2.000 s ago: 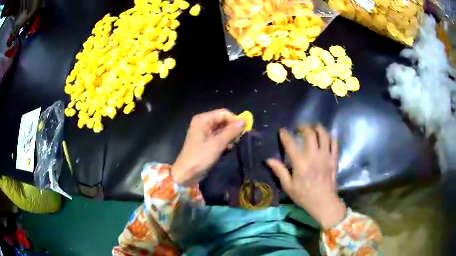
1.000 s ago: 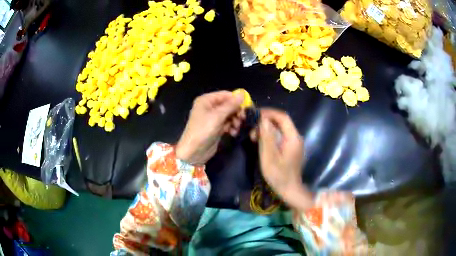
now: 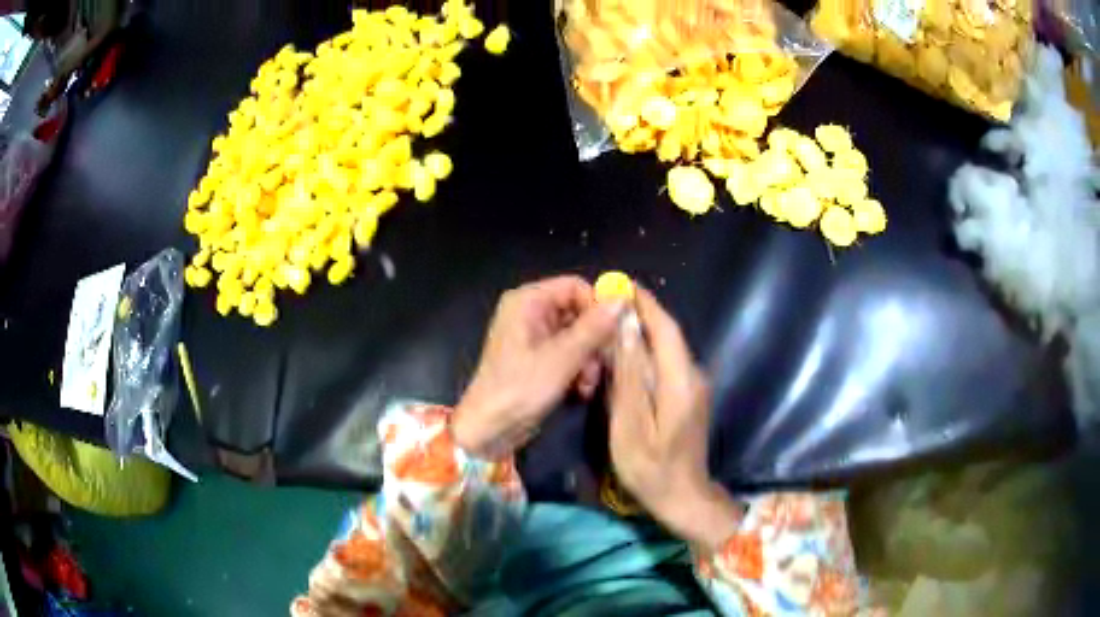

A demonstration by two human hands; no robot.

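A small round yellow piece [image 3: 614, 287] is held at the fingertips in front of me, over the black table sheeting. My left hand [image 3: 539, 352] pinches it between thumb and forefinger. My right hand [image 3: 657, 404] is close against it, with its fingertips at the piece and the fingers pointing away from me. A little white shows between the fingertips. The dark upright tool is hidden behind my hands. Part of a yellowish-brown loop [image 3: 616, 495] shows below my right hand.
A large pile of plump yellow pieces [image 3: 316, 157] lies at left. Flat pale discs [image 3: 796, 178] lie before an open bag [image 3: 688, 72]. A fuller bag [image 3: 935, 46] is top right, white stuffing [image 3: 1025, 205] at right, a crumpled clear bag [image 3: 145, 350] and white card [image 3: 91, 344] at left.
My right hand was apart and open two seconds ago; it has come in beside my left hand at the yellow piece. Both hands are now lower than one second ago.
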